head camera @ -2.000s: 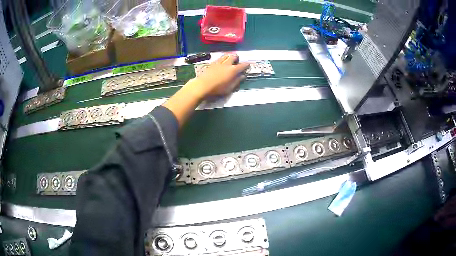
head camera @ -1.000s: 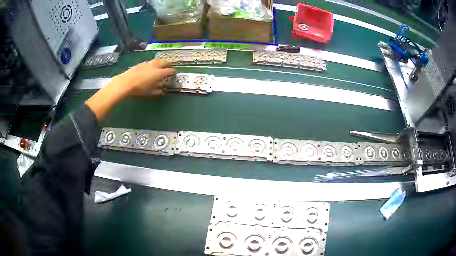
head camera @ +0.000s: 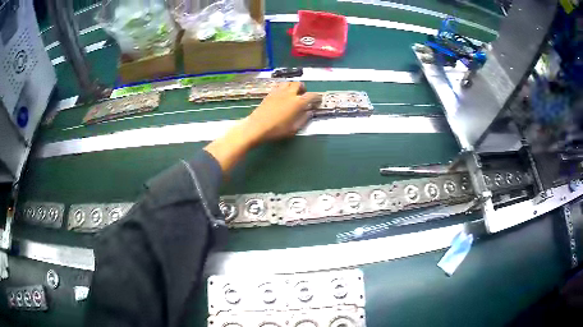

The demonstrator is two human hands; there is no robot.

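Observation:
My left hand [head camera: 281,114] reaches in from the lower left, palm down. Its fingers hold the left end of a silver four-seat fixture plate [head camera: 348,101] at the far side. The fingers hide part of the plate; I cannot tell whether another plate lies under it. Two more plates lie to its left, one in the middle [head camera: 224,91] and one farther left [head camera: 121,107]. A long row of plates [head camera: 339,202] runs nearer to me, partly hidden by my dark sleeve. My right hand is out of the picture.
Paired plates [head camera: 286,290] lie at the near edge. A machine [head camera: 476,191] stands right, with a thin metal tool [head camera: 414,170] beside it; another [head camera: 22,70] stands left. A red tray [head camera: 319,33], boxes with clear bags [head camera: 224,54] and a dark small object [head camera: 287,73] are behind.
My left hand has moved right and away from the nearer white strip to the right-hand far plate. The plate it was on at that strip is gone from there. The view has shifted.

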